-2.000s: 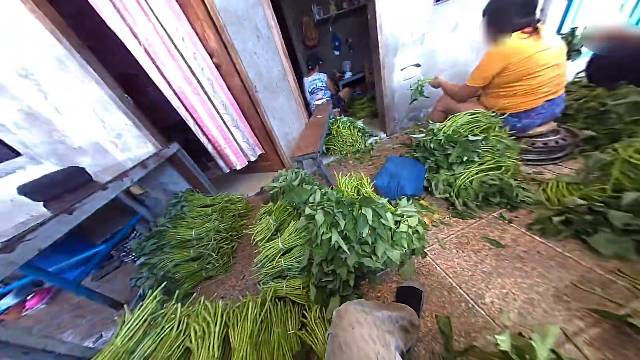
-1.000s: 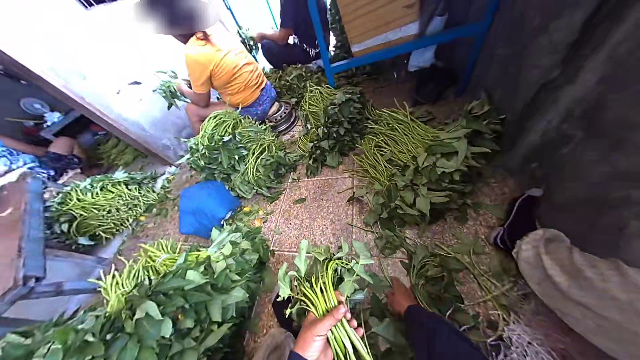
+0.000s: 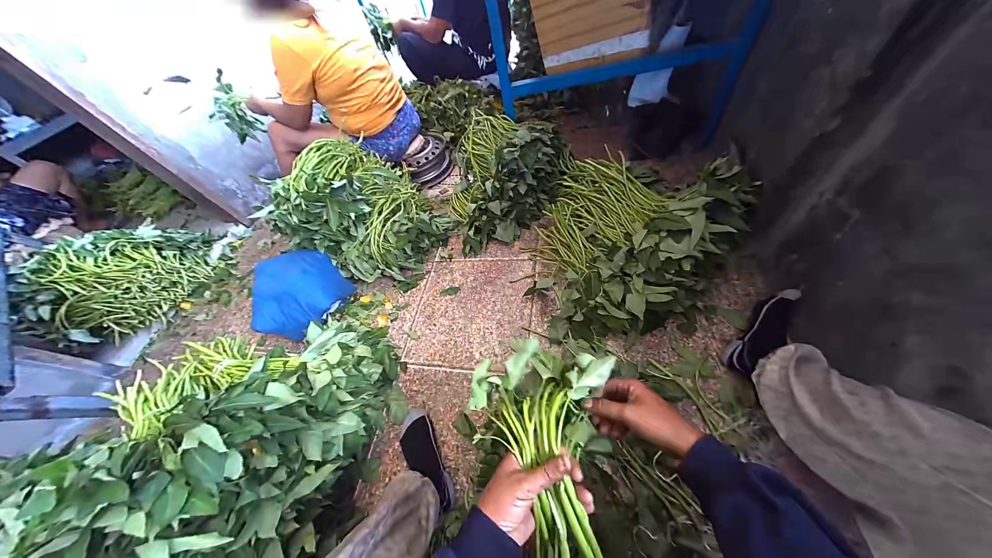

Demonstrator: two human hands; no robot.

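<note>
My left hand (image 3: 535, 492) is closed around the green stems of a bunch of leafy greens (image 3: 542, 426), low in the middle of the head view. The bunch stands roughly upright, leaves at the top and stem ends toward me. My right hand (image 3: 639, 415) is at the right side of its leaves, thumb and fingers pinched together at a leaf; whether they grip it I cannot tell. Loose stems and leaves (image 3: 659, 480) lie on the floor below my right forearm.
Large piles of greens lie at the lower left (image 3: 232, 457), left (image 3: 132, 279), centre (image 3: 356, 201) and right (image 3: 635, 240). A blue plastic bag (image 3: 298, 293) rests on the speckled floor. A person in a yellow shirt (image 3: 337, 74) sits on wheel rims (image 3: 430, 159). A blue metal frame (image 3: 620, 74) stands behind.
The view has swung right since the oldest frame. Since one second ago, my right hand has moved up from the floor greens to the leaves of the bunch in my left hand.
</note>
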